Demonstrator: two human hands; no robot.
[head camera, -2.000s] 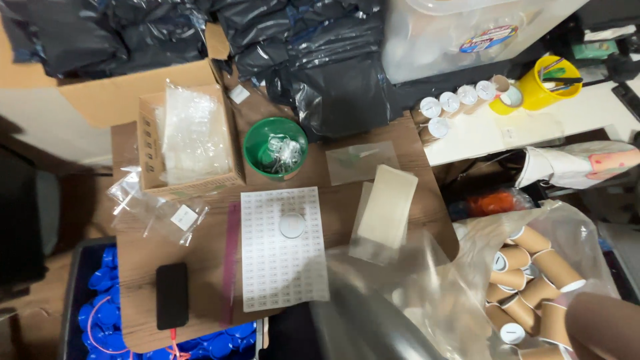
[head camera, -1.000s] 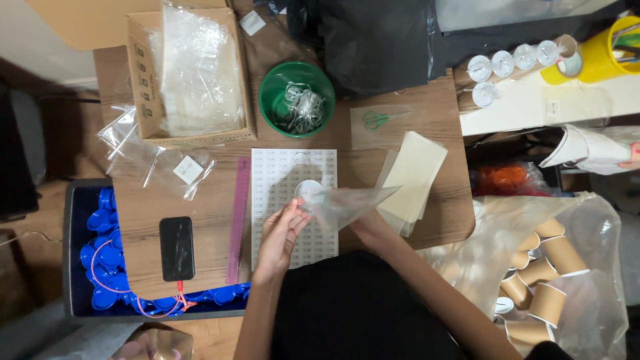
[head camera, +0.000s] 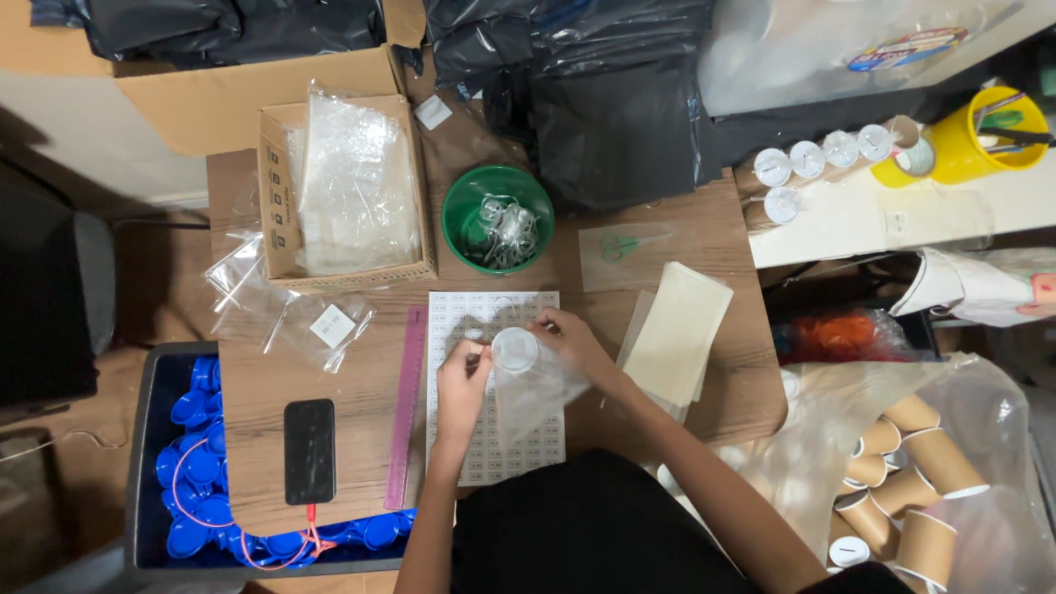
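A clear plastic bag hangs between my hands over a printed label sheet. A round whitish disc or lid shows at its upper end; whether it is inside the bag is unclear. My left hand pinches the bag's left edge, beside the disc. With bent fingers, my right hand grips the bag at its upper right. A pink ruler lies left of the sheet. Behind the sheet stands a green bowl with silvery tangled items. Pale flat sleeves lie to the right.
A cardboard box of clear bags stands back left, near a black phone on a cable. Green scissors lie on the table. Blue lids fill a bin below left. Cardboard tubes fill a bag at right.
Two seconds ago the round disc lay on the label sheet with no hand near it. Both hands have come in over the sheet, and the disc now shows at the bag they hold.
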